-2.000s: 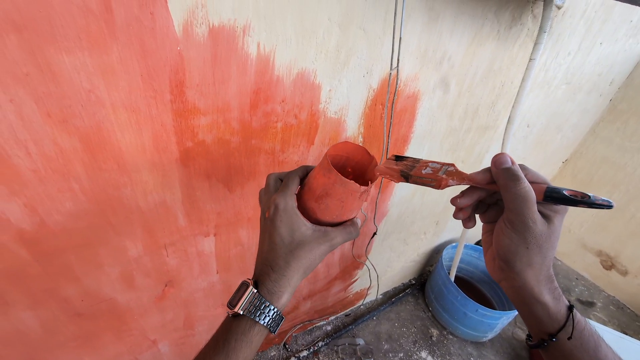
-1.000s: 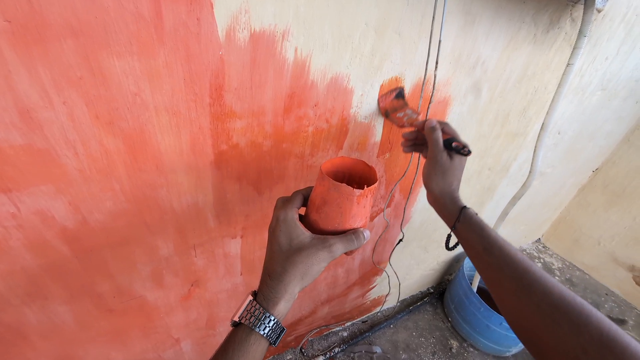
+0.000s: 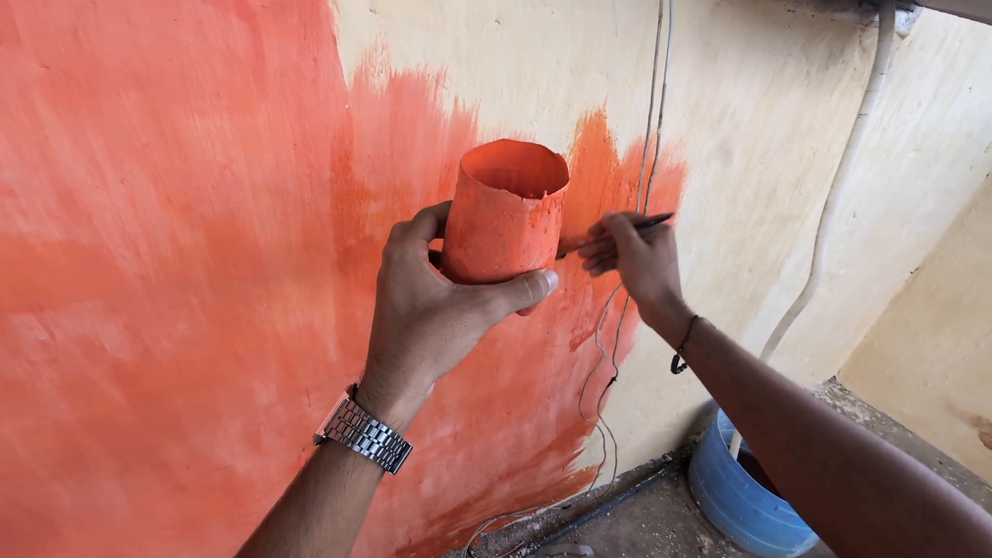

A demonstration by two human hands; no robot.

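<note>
My left hand (image 3: 449, 302) holds an orange paint-coated container (image 3: 504, 225) upright, its ragged open rim facing up, with wet orange paint on the inner wall. To its right, my right hand (image 3: 635, 263) grips the dark handle of a paintbrush (image 3: 655, 222); the brush head is hidden behind the container, close to the wall. Behind both hands the wall (image 3: 232, 294) is covered in orange paint with streaky upper and right edges, bordering bare cream wall (image 3: 744, 186). A fresh, darker orange patch (image 3: 593, 170) shows just above the right hand.
Two thin wires (image 3: 659, 101) hang down the wall past the painted edge and trail to the floor. A pale flexible conduit (image 3: 833, 201) runs down into a blue plastic tub (image 3: 736, 496) holding dark liquid. A dark pipe (image 3: 597, 508) lies along the wall's foot.
Two seconds ago the brush head was at the container's rim; a second ago it was high on the wall near the wires. Since then my right hand has moved down, and fresh orange paint shows there.
</note>
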